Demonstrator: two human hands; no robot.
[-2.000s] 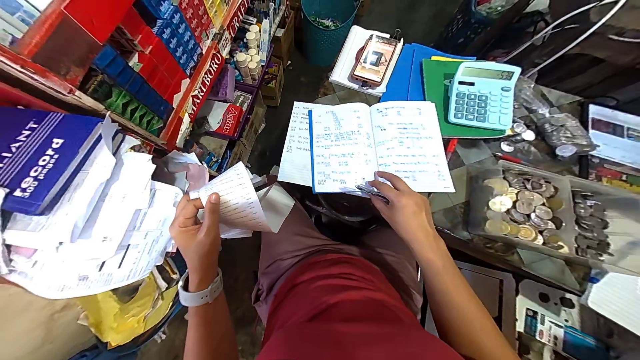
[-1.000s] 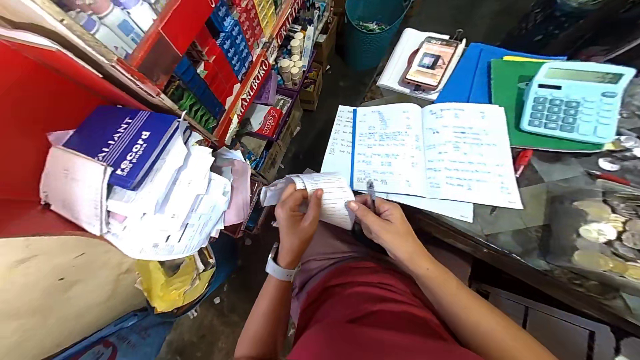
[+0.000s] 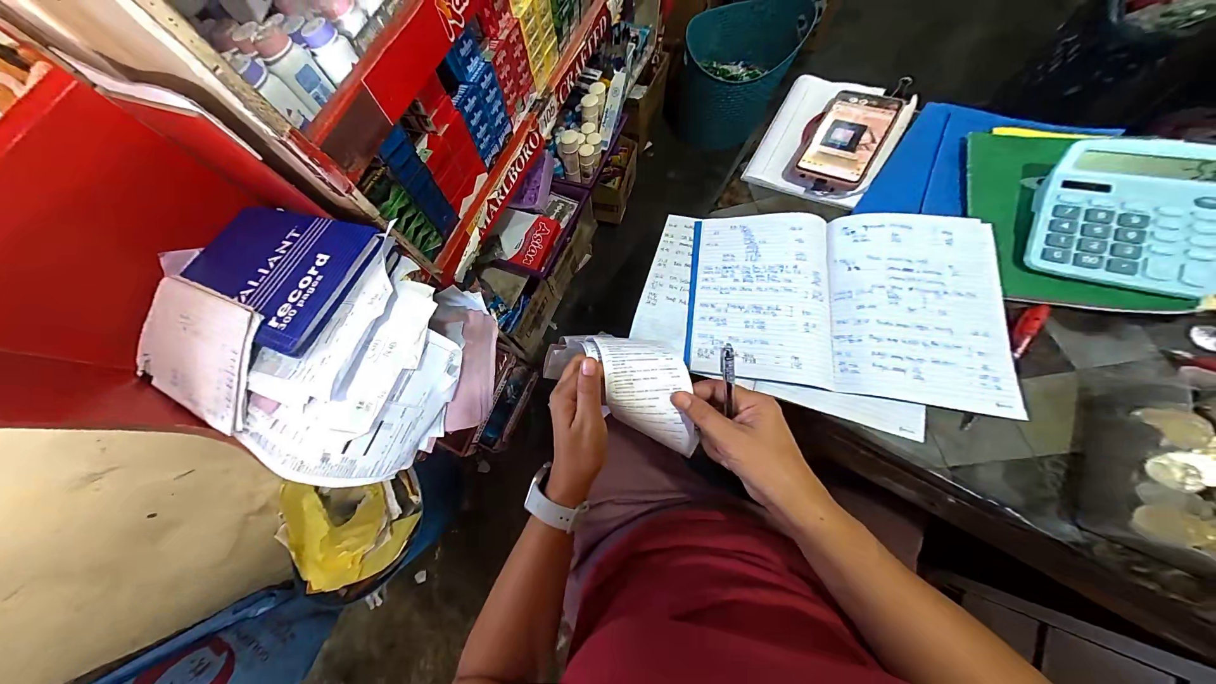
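My left hand (image 3: 578, 427) holds a curled printed paper slip (image 3: 646, 385) by its left end, with more paper bent behind it. My right hand (image 3: 746, 427) grips a pen (image 3: 729, 378) that points up, and its thumb touches the slip's right edge. Just beyond the hands, an open ruled notebook (image 3: 855, 304) with handwriting lies on loose written sheets (image 3: 662, 285) at the table edge. To its right a light blue calculator (image 3: 1126, 223) rests on a green folder (image 3: 1007, 256). A phone (image 3: 845, 142) with a lit screen lies on a white pad behind the notebook.
At left, a blue record book (image 3: 285, 275) tops a pile of papers (image 3: 380, 380), above a yellow bag (image 3: 347, 541). Shelves with cigarette packs (image 3: 480, 104) stand ahead, beside a teal basket (image 3: 736, 85). Blue folders (image 3: 912, 157), a red pen (image 3: 1029, 330) and coins (image 3: 1178, 470) are on the table.
Both hands now meet at the paper slip; two seconds ago my right hand was on the notebook's lower edge and my left hand held papers apart from it. The view has shifted left.
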